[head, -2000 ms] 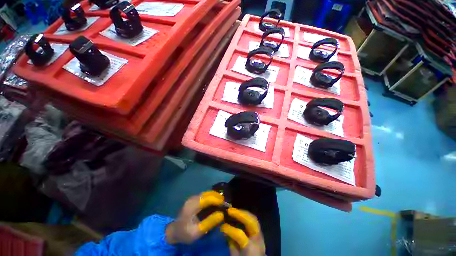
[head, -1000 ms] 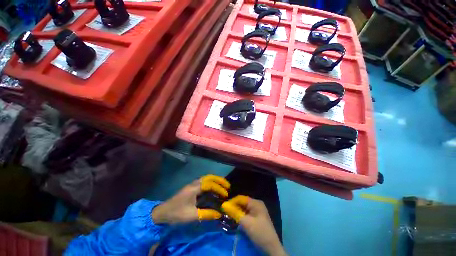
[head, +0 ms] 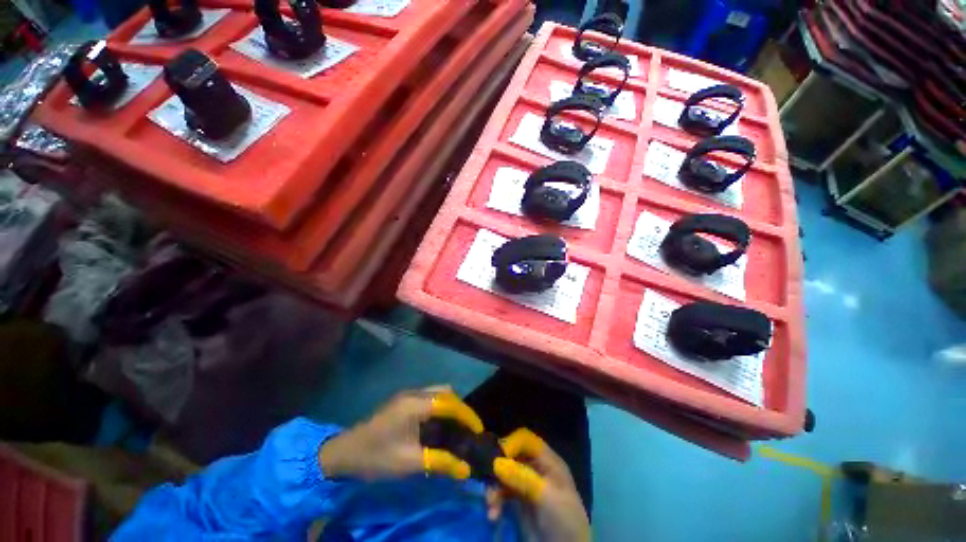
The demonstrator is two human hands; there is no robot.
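A black watch [head: 466, 443] is held low in front of my body between both hands; the fingers hide much of it, and its strap ends cannot be made out. My left hand [head: 408, 436], with yellow finger cots, grips its left side. My right hand [head: 535, 482], also with yellow finger cots, pinches its right side. Beyond them, a red compartment tray [head: 614, 302] holds several looped black watches on white paper slips, one of them in the nearest right cell [head: 720, 330].
At the left stands a higher stack of red trays [head: 254, 185] with more looped watches on white slips. Wrinkled clear bags [head: 138, 349] lie below it. Racks with stacked trays [head: 879, 74] are at the upper right. A cardboard box [head: 916, 508] is at the lower right.
My hands have stayed low and kept hold of the watch. The right fingers have shifted along it, and the shiny part seen below them a second ago is now hidden. The view has tilted slightly.
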